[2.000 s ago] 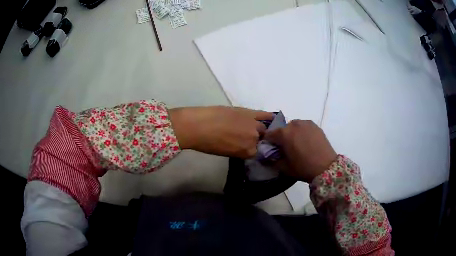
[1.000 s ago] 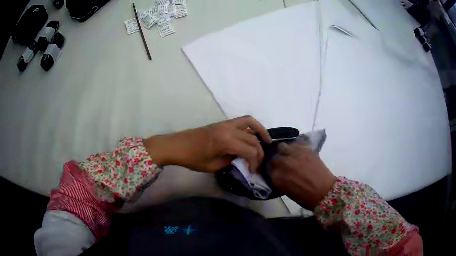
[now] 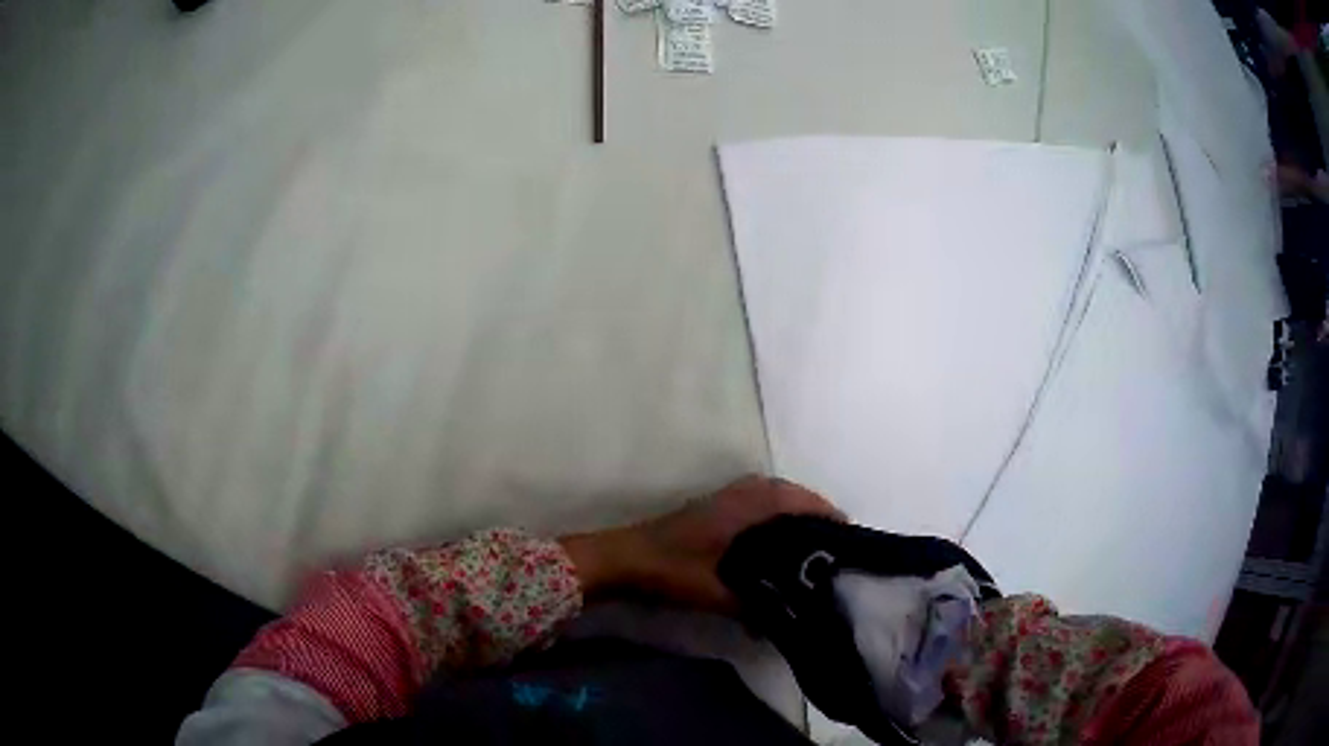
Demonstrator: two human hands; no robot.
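A black bag (image 3: 816, 619) is at the bottom, right of centre, close to my body. It is open, and crumpled white and lilac-grey paper (image 3: 911, 641) shows in its opening. A small metal ring shows at its upper left corner. My left hand (image 3: 729, 532) is at the bag's left side, its fingers partly hidden behind the bag, holding it. My right hand is hidden by the bag and paper; only its floral sleeve (image 3: 1071, 670) shows at the bag's right side.
White paper sheets (image 3: 904, 292) overlap on the right of the cream-covered table (image 3: 365, 292). A thin brown stick (image 3: 598, 73) lies at the far side beside a pile of white sachets (image 3: 688, 41). One sachet (image 3: 996, 66) lies alone farther right.
The view has shifted. The bag has turned and moved lower, its paper-filled opening now facing up. My left hand has moved to its left side, and my right hand has gone out of sight.
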